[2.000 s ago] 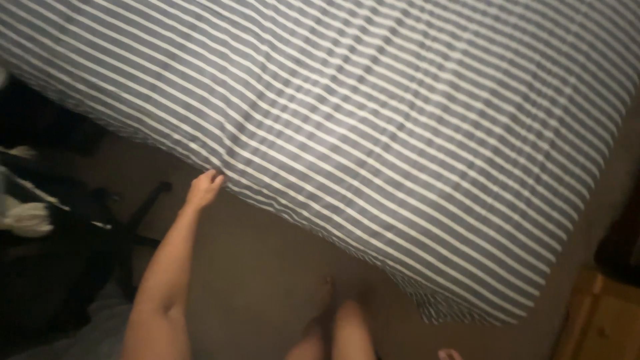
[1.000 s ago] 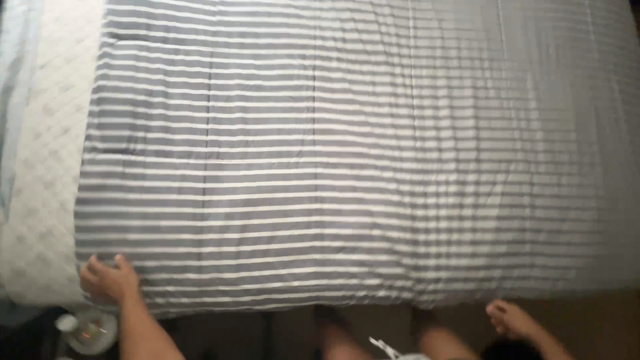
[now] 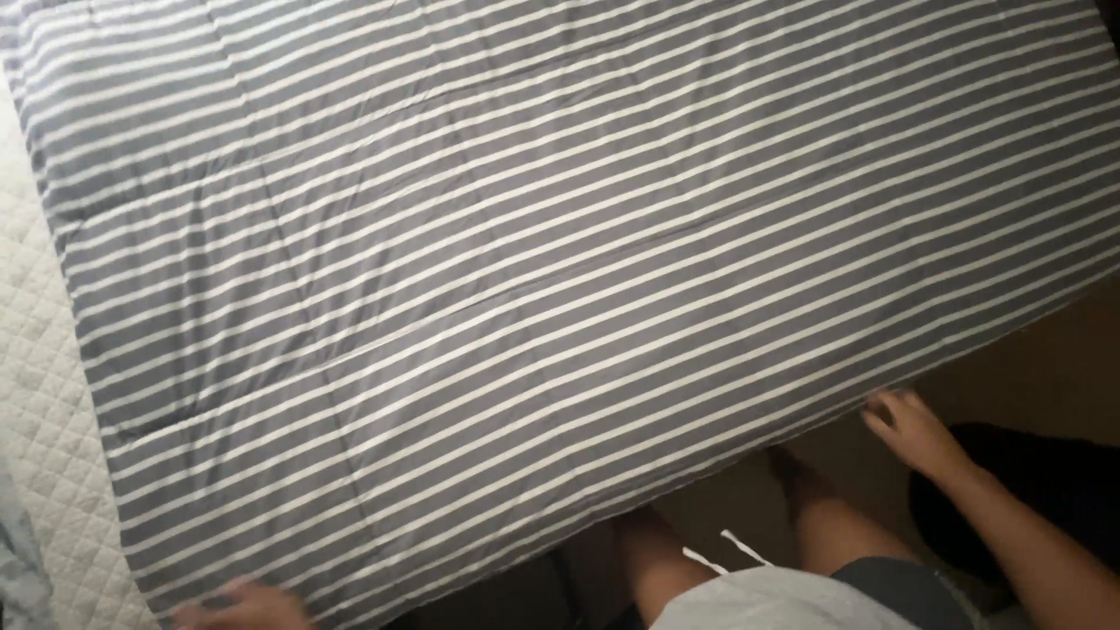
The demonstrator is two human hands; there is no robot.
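Note:
A grey and white striped bed cover [image 3: 595, 262] lies spread over a bed, with creases toward the left. My left hand [image 3: 241, 605], blurred, is on or just above the cover's near left corner; whether its fingers grip the fabric I cannot tell. At the cover's near edge on the right is my right hand [image 3: 901, 424], its fingers bent at the hem; the frame does not settle whether it pinches the cloth.
White quilted bedding [image 3: 52, 437] shows along the left side of the cover. A dark object [image 3: 1041, 490] is on the floor at the lower right. My legs stand by the near edge, over the brown floor [image 3: 709, 507].
The view has swung toward the bed's left part, then tilted. My right hand, lower and off the edge one second ago, is now at the cover's near edge.

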